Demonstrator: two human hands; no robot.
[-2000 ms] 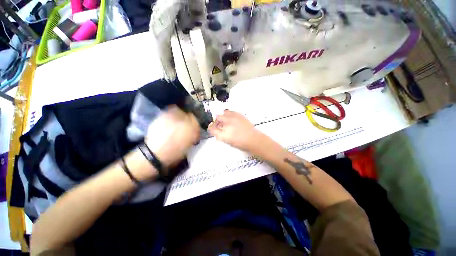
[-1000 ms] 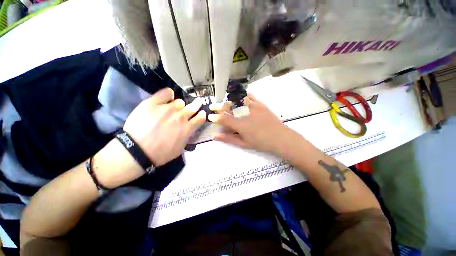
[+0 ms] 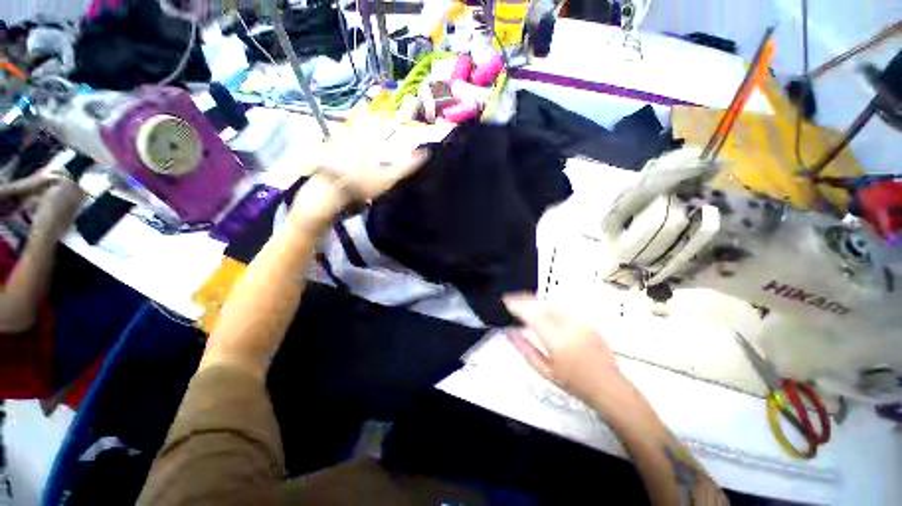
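Observation:
The black garment piece lies bunched left of the sewing machine, with light grey panels at its lower left and dark cloth hanging over the table's front edge. My left hand is at the garment's upper left side, fingers stretched and blurred; whether it grips cloth cannot be told. My right hand is at the garment's lower right corner, with its fingertips by the black edge; its hold is unclear. The white HIKARI sewing machine stands to the right, and no cloth shows under its needle area.
Scissors with red and yellow handles lie right on the white table. Pink thread cones in a green basket stand behind. A purple neighbouring machine is at left, beside another person's arm. Black cloth lies behind the garment.
The view has swung left and widened. Both hands have left the needle area and are apart over the garment. The garment is away from the needle and bunched up left of the machine.

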